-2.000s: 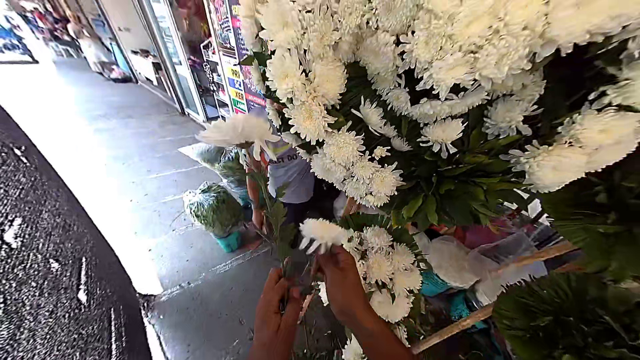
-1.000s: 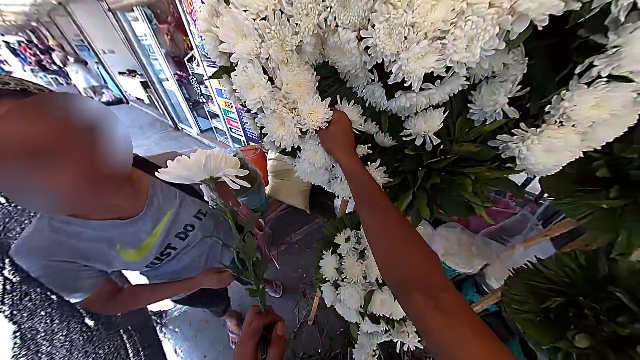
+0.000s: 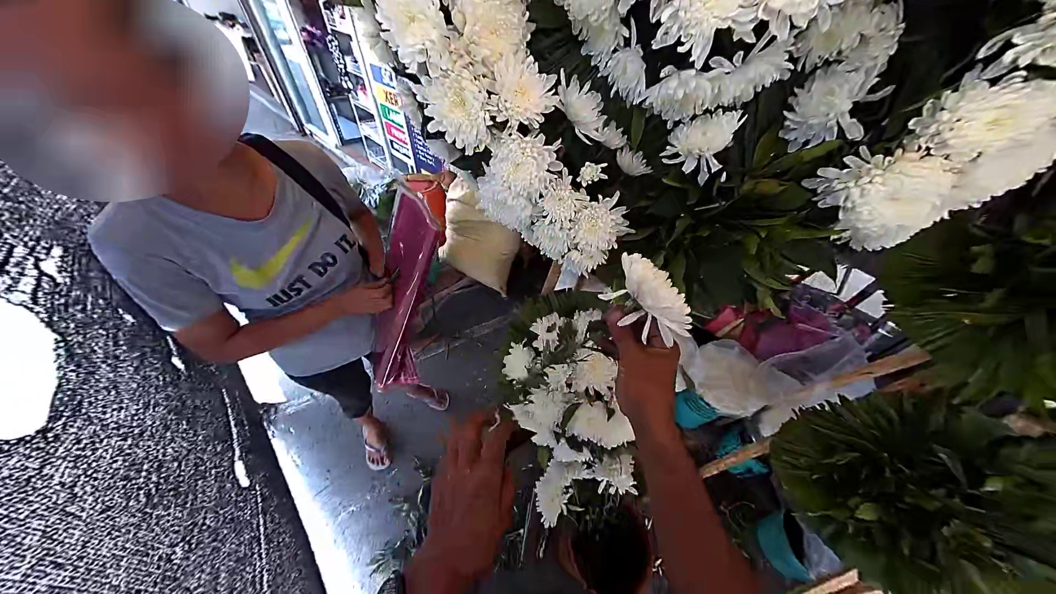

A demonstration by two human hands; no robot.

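Observation:
My right hand [image 3: 648,359] is closed around the base of a single white chrysanthemum [image 3: 656,301], just below the large bank of white chrysanthemums [image 3: 524,177]. To its left, my left hand [image 3: 470,483] is raised low in the view with its fingers extended, and no flower shows in it. A smaller arrangement of white chrysanthemums [image 3: 569,396] stands between and beyond my two hands. Dark green leaves [image 3: 726,223] fill the space under the big flower bank. Whatever stem the held flower has is hidden by my right hand.
A person in a grey shirt [image 3: 289,264] stands at the left holding a pink plastic-wrapped bundle [image 3: 408,280]. Behind are a cream sack [image 3: 478,239] and shop shelving. Wooden poles [image 3: 825,392], clear plastic wrap and palm-leaf bunches [image 3: 891,487] lie at the right. Another person's head shows at the bottom.
My right hand has come down from the flower bank and now holds a chrysanthemum. The long-stemmed flower that was in my left hand a second ago is no longer there. The person now has a pink bundle.

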